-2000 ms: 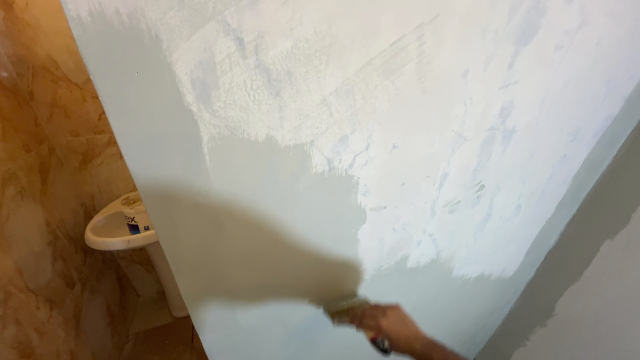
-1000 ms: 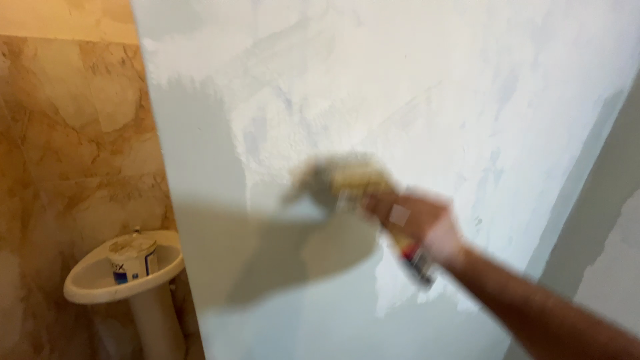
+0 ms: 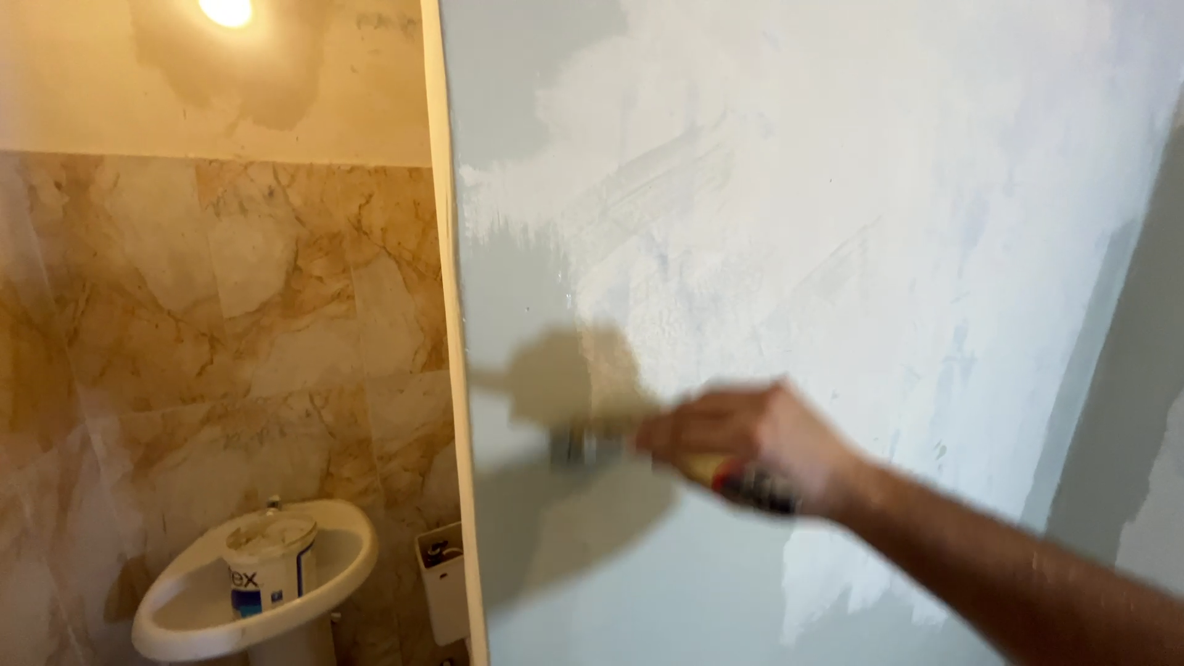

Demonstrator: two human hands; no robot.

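Note:
My right hand (image 3: 754, 444) grips a paintbrush (image 3: 717, 470) by its handle, low in the middle of the head view. The brush's blurred bristles are at the wall (image 3: 703, 231), near the edge of the grey-green paint. That paint covers the wall's left side and lower part, while the upper middle is white and patchy. Shadows of the hand and brush fall on the wall to their left. My left hand is not in view.
A white pedestal washbasin (image 3: 347, 564) stands at the lower left with a plastic paint bucket (image 3: 277, 555) in it. Beside it is an uncovered white cistern (image 3: 446, 583). Marble-look tiles (image 3: 231, 324) lie behind. The painted wall's edge (image 3: 455, 324) runs upright.
The view has swung left and up, bringing a lit lamp into sight. My right hand has kept hold of the brush, which was higher on the wall one second ago.

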